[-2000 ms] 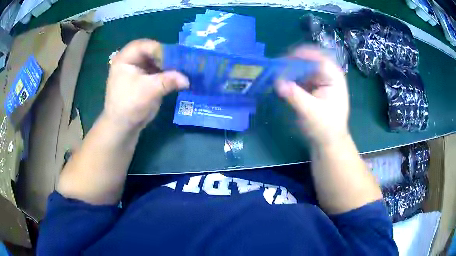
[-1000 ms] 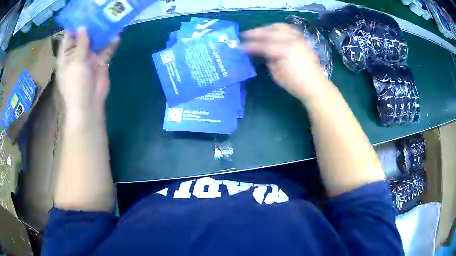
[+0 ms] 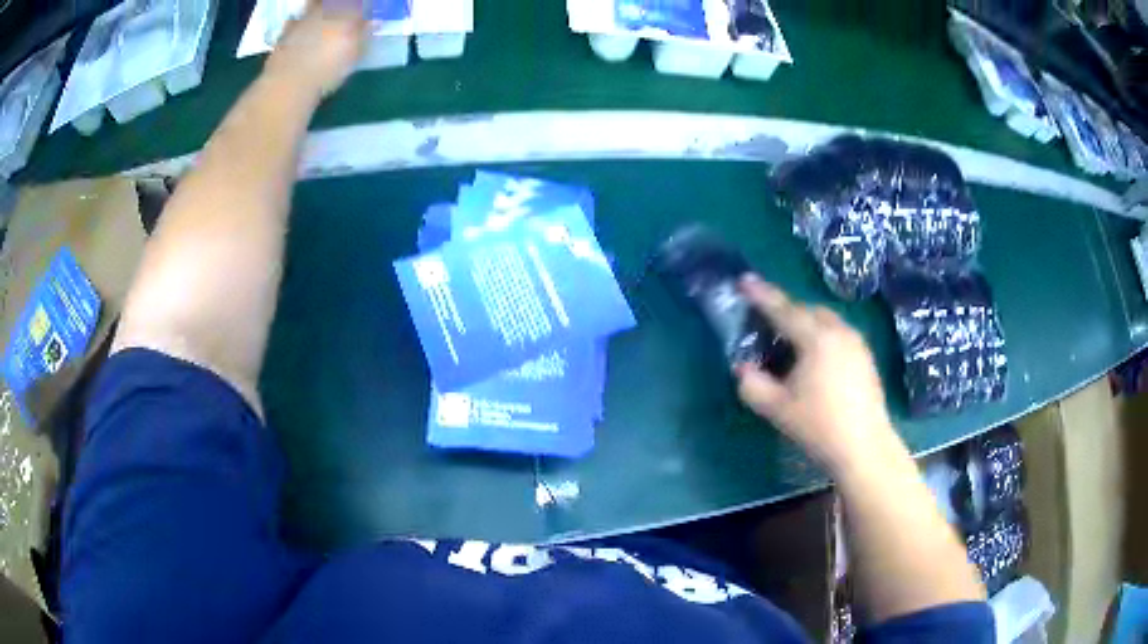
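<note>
My left hand reaches to a white tray at the top edge; its fingers are blurred and partly cut off, and a blue card shows beside them. My right hand grips a bagged black accessory, slightly blurred, above the green surface. A fanned stack of blue cards lies between my arms, its top card turned askew. Bundles of bagged accessories lie to the right of my right hand.
A worn whitish strip separates the work surface from the belt. Another tray holds a blue card and a black part. More trays stand at both upper corners. A torn carton is at left; an open carton with black bundles is at lower right.
My left hand has moved up and right to a tray; the card it held is no longer clearly visible. My right hand has moved down and taken hold of a bagged accessory. More belt shows.
</note>
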